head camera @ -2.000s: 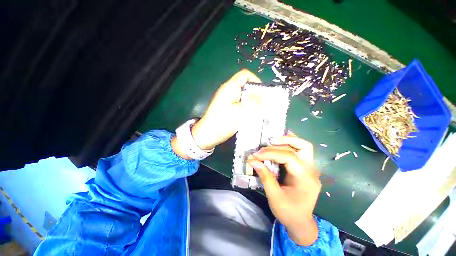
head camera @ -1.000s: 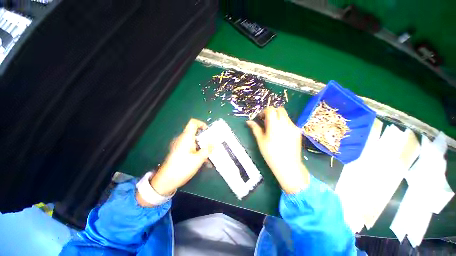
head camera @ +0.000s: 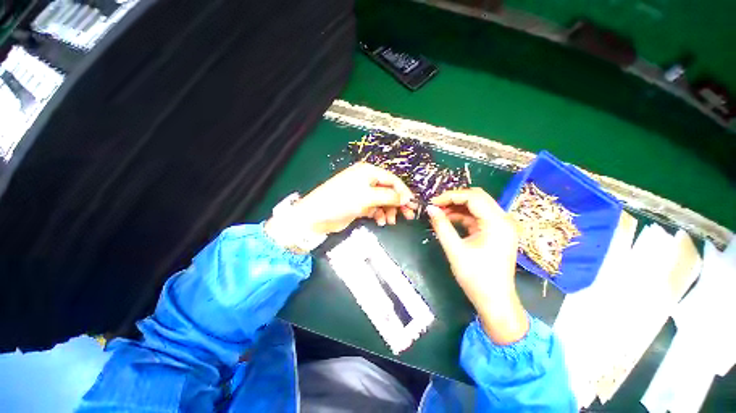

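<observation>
A flat silver-white unit (head camera: 363,282) with a dark bar down its middle lies on the green bench, with no hand on it. My left hand (head camera: 363,196) and my right hand (head camera: 476,234) are above it, fingertips nearly together at the near edge of a loose pile of dark and tan slivers (head camera: 395,153). Both hands pinch at something tiny between the fingertips, perhaps a small strip piece; it is too small to make out clearly.
A blue bin (head camera: 595,234) holding tan slivers stands right of my right hand. White and tan sheets (head camera: 621,314) lie further right. A pale edging strip (head camera: 484,151) crosses behind the pile. A black device (head camera: 403,64) lies beyond it. A large dark ridged block (head camera: 186,153) fills the left.
My left hand has let go of the unit, which now lies on the bench, and has moved right to meet my right hand near the pile. Earlier both hands were on the unit.
</observation>
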